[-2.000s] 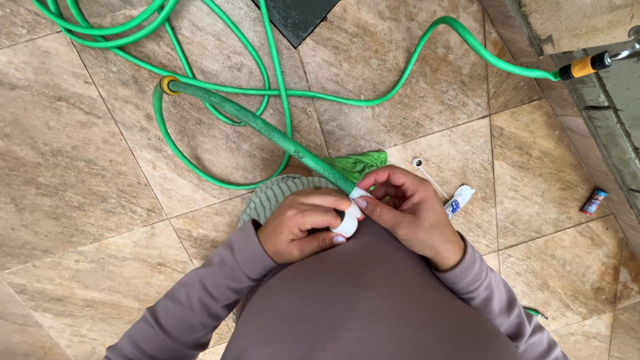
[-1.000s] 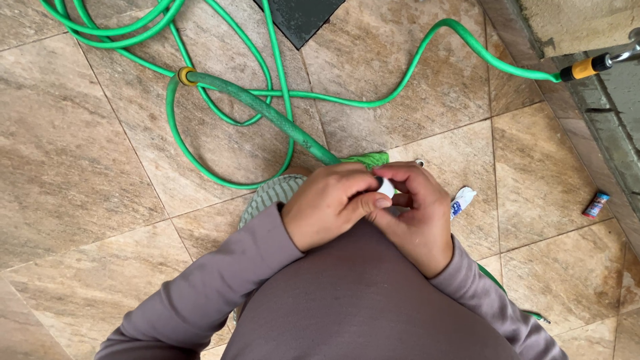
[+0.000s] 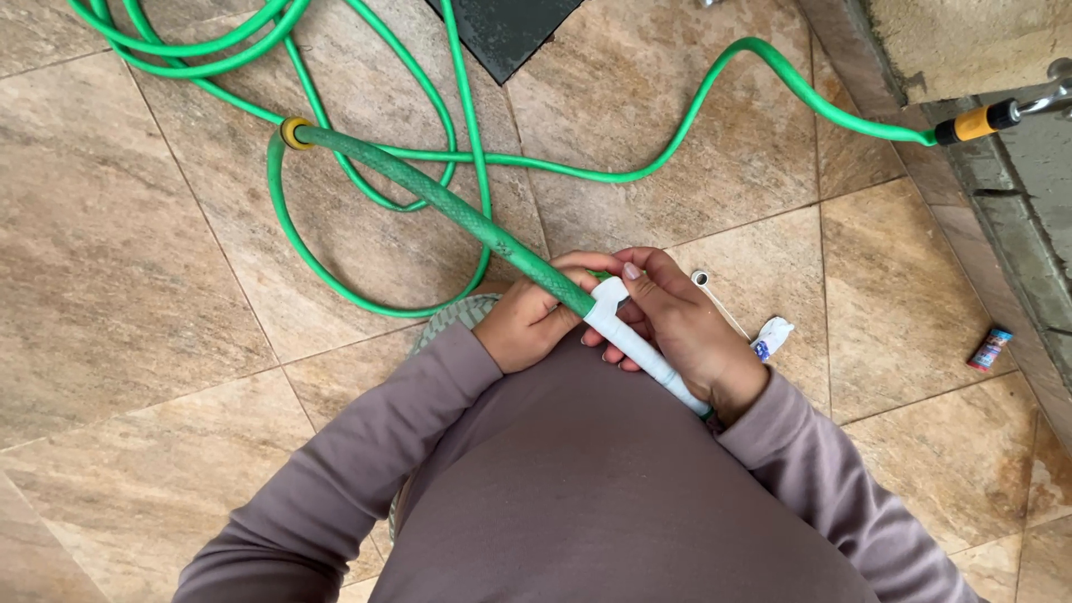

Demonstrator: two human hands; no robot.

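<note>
A thick green garden hose [image 3: 469, 219] runs from a yellow ring [image 3: 296, 133] down to my body. White tape [image 3: 641, 352] is wrapped around its lower stretch, and a loose flap of tape [image 3: 610, 291] stands up at the upper end of the wrap. My left hand [image 3: 536, 318] holds the green hose just above the wrap, with its fingers behind it. My right hand [image 3: 678, 322] pinches near the loose flap with thumb and index finger, its other fingers under the wrapped part. A bit of green cloth shows behind the fingers, mostly hidden.
Thinner green hose [image 3: 620, 176] lies in loops on the floor tiles and ends at a black and yellow connector [image 3: 976, 122] on a metal tap [image 3: 1055, 92]. A white spool [image 3: 700, 279], a crumpled wrapper [image 3: 772, 337], a small printed tube [image 3: 990, 348] and a dark mat [image 3: 507, 29] lie around.
The white-wrapped stretch of hose, largely hidden by my hands one second ago, now lies in plain view. My hands have moved apart a little, with the left on the green hose.
</note>
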